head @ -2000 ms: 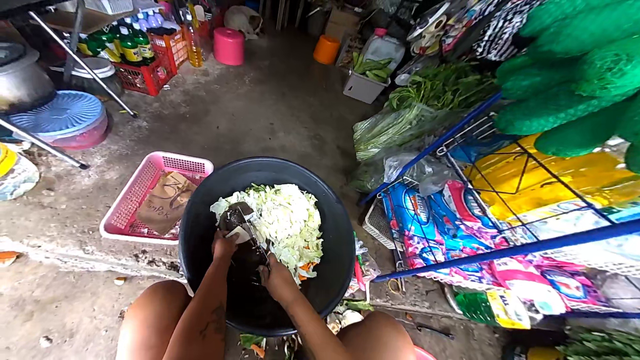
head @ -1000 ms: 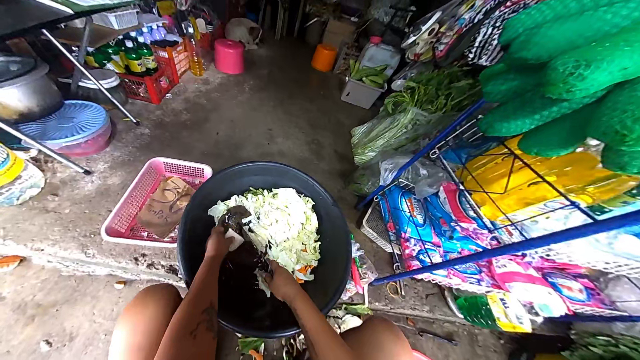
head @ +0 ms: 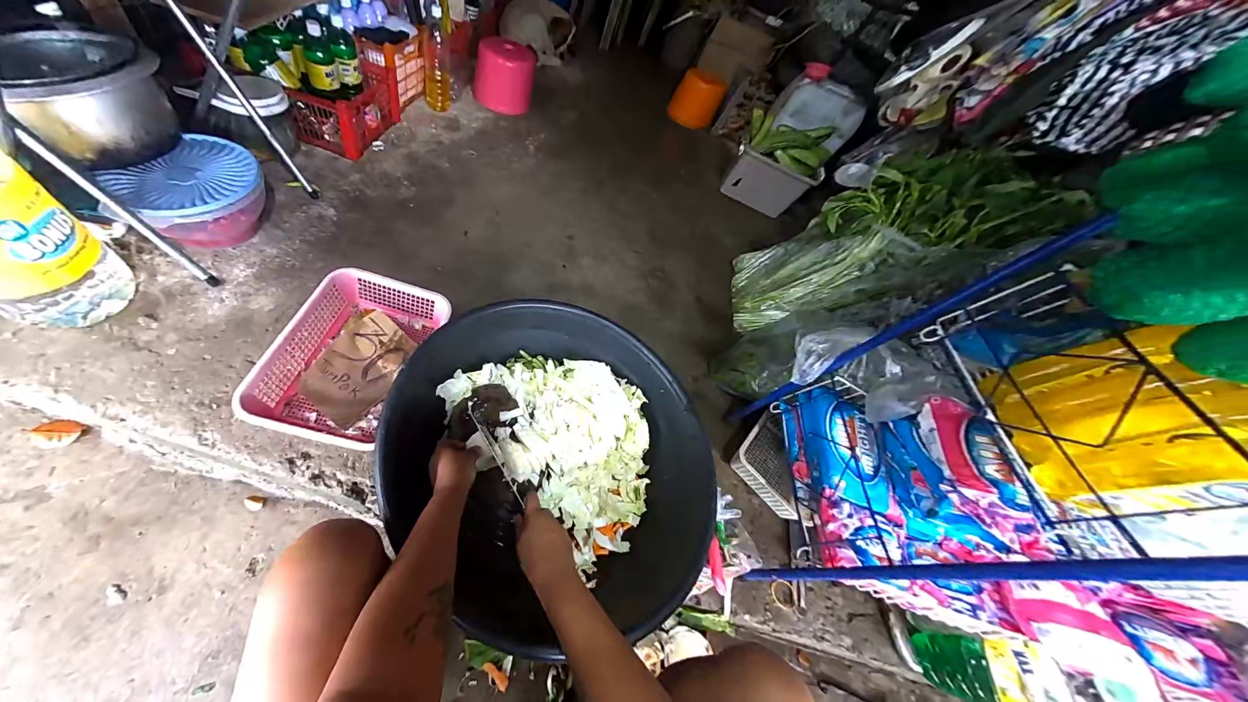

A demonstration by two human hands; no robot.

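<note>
A wide black plastic basin (head: pixel 682 487) stands between my knees, with a heap of chopped cabbage (head: pixel 585 419) in it and bits of orange carrot (head: pixel 611 534) at the heap's lower edge. My right hand (head: pixel 541 536) grips the handle of a knife (head: pixel 495 450), whose blade points up and left over the basin. On the left side, my left hand (head: pixel 456 463) holds a pale piece of cabbage (head: pixel 482 448) against the blade. A dark brown lump (head: pixel 490 402), its kind unclear, lies just above that hand.
A pink perforated basket (head: pixel 292 341) with a piece of marked cardboard (head: pixel 356 370) is left of the basin. To the right stands a blue-edged wire rack (head: pixel 936 570) with detergent packs. Bagged leafy greens (head: pixel 829 273) lie behind it. Pots, bottles and a lidded tub (head: pixel 185 185) are at upper left.
Both hands stay over the basin's left part. The knife blade, hard to make out a second ago, now shows plainly between them.
</note>
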